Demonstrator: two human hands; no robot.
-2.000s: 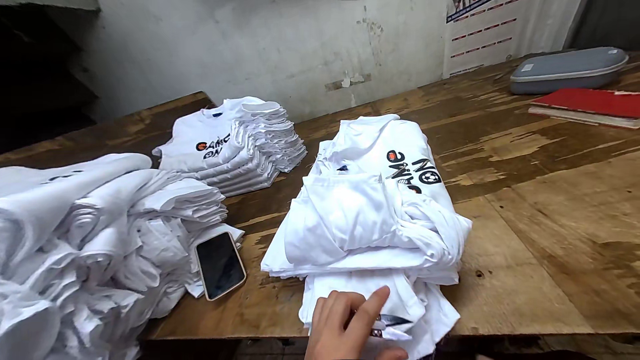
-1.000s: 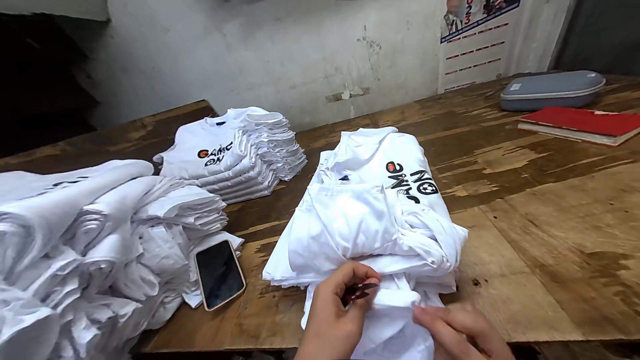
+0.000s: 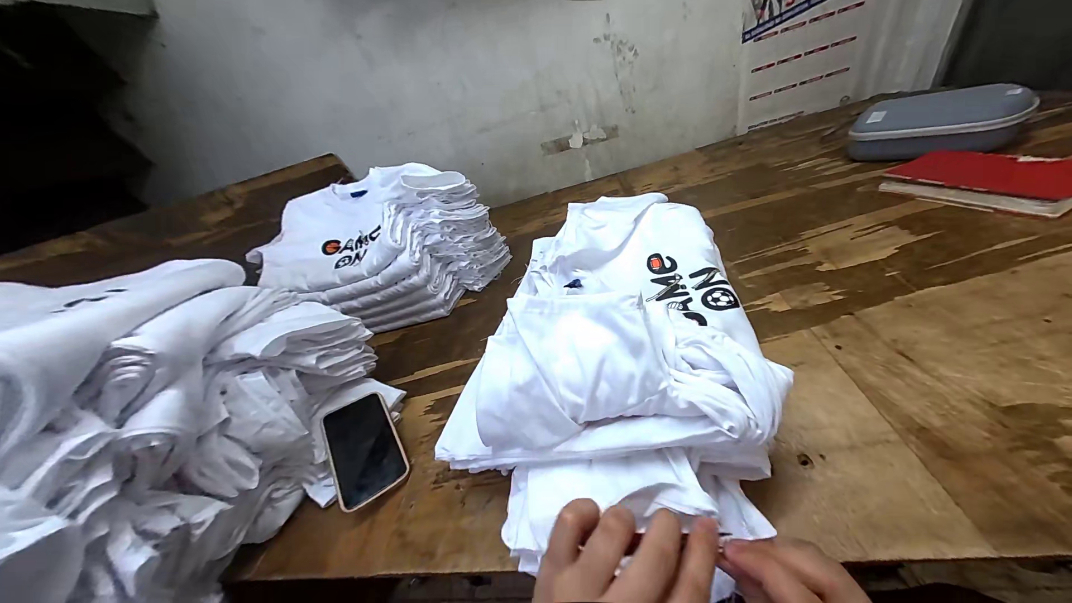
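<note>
White T-shirts point(image 3: 578, 360) with a printed design lie folded in a pile on the wooden table, with white cloth point(image 3: 595, 494) hanging toward the near edge. My left hand point(image 3: 624, 557) has its bent fingers over this lower cloth, gripping its near part. Close against it on the right, my right hand point(image 3: 791, 574) pinches at the same cloth with thumb and finger. A thin dark item shows between the fingers; what it is cannot be told. The lower parts of both hands are out of view.
A neat stack of folded white T-shirts point(image 3: 360, 251) stands behind at left. Nearer lies a loose heap of white garments point(image 3: 167, 402), beside a smartphone point(image 3: 366, 452). A grey zip case point(image 3: 942, 121) and a red book point(image 3: 988, 177) rest at the table's back right.
Two seconds ago only my left hand was in view on the cloth; my right hand has since come in beside it. The fingers of my left hand now lie further over the cloth.
</note>
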